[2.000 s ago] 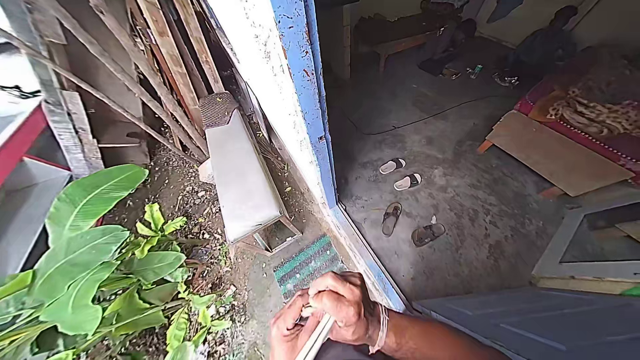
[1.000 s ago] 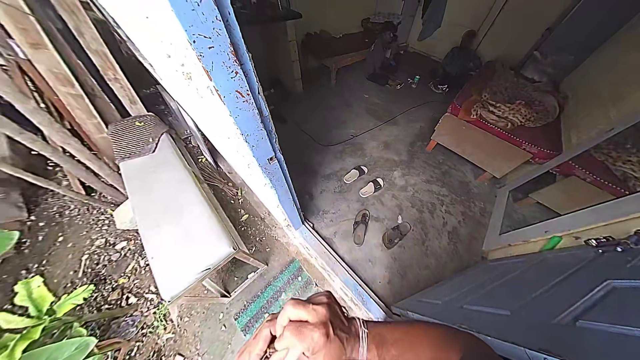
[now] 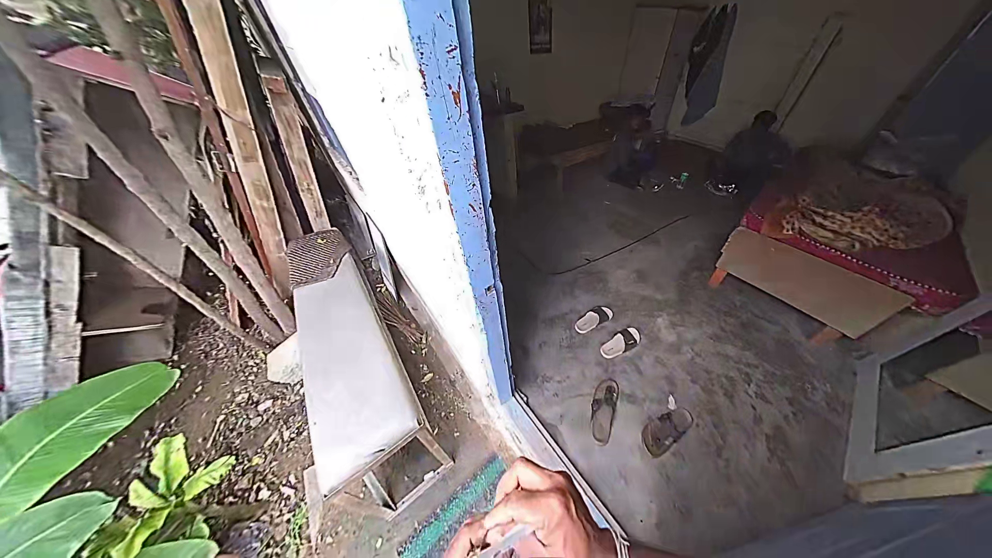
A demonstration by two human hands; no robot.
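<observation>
At the bottom edge, my right hand is curled, with a band at its wrist. My left hand is against it, lower and to the left, mostly cut off by the frame. A pale, slim object shows between the fingers; its kind cannot be told. Just behind the hands lies a green-and-grey striped mat. A long bench with a whitish top stands to their left, a patterned brown piece at its far end.
A blue door frame rises beyond my hands. Inside are light slides, dark sandals, a red-covered bed and two people sitting on the floor, one near the bed. Wooden poles and leafy plants stand at the left.
Two seconds ago pale strips showed below my joined hands; one second ago none was visible, and now a pale piece shows between the fingers. The view has swung right and back.
</observation>
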